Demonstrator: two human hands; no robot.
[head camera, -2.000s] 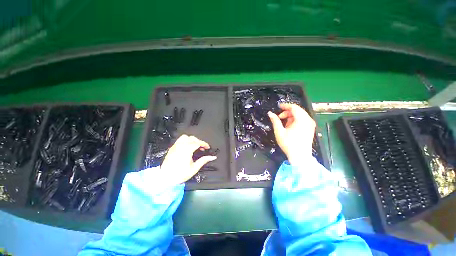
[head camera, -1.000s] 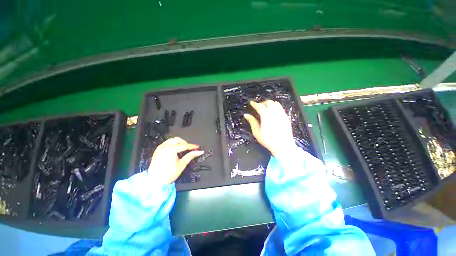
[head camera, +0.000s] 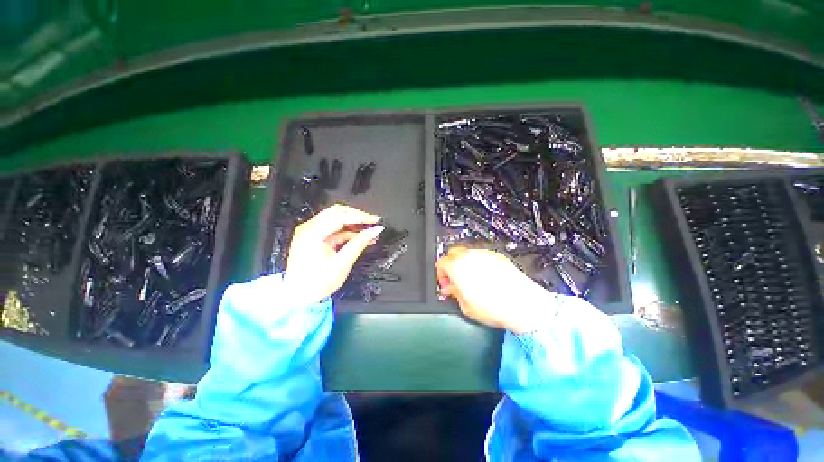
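Observation:
The dark divided parts tray (head camera: 429, 149) lies in the centre. Its right compartment holds a heap of glossy black plastic housings (head camera: 515, 180). Its left compartment holds fewer black oblong parts (head camera: 364, 177), spread out. My left hand (head camera: 331, 248) is over the left compartment, thumb and index tips close together; whether it holds a small part I cannot tell. My right hand (head camera: 479, 284) is at the near left corner of the right compartment, fingers bent down and partly hidden. It covers the spot where the small silver parts lay, so what it holds cannot be seen.
A left parts tray (head camera: 237, 203) holds loose black parts and pale gold bits. A right parts tray (head camera: 700, 298) holds black parts in close rows. A green belt surface (head camera: 506, 54) runs behind. A blue bin (head camera: 723, 429) is at lower right.
My right hand has moved from the black heap down to the near edge of the right compartment. My left hand stays over the left compartment. The camera view has shifted.

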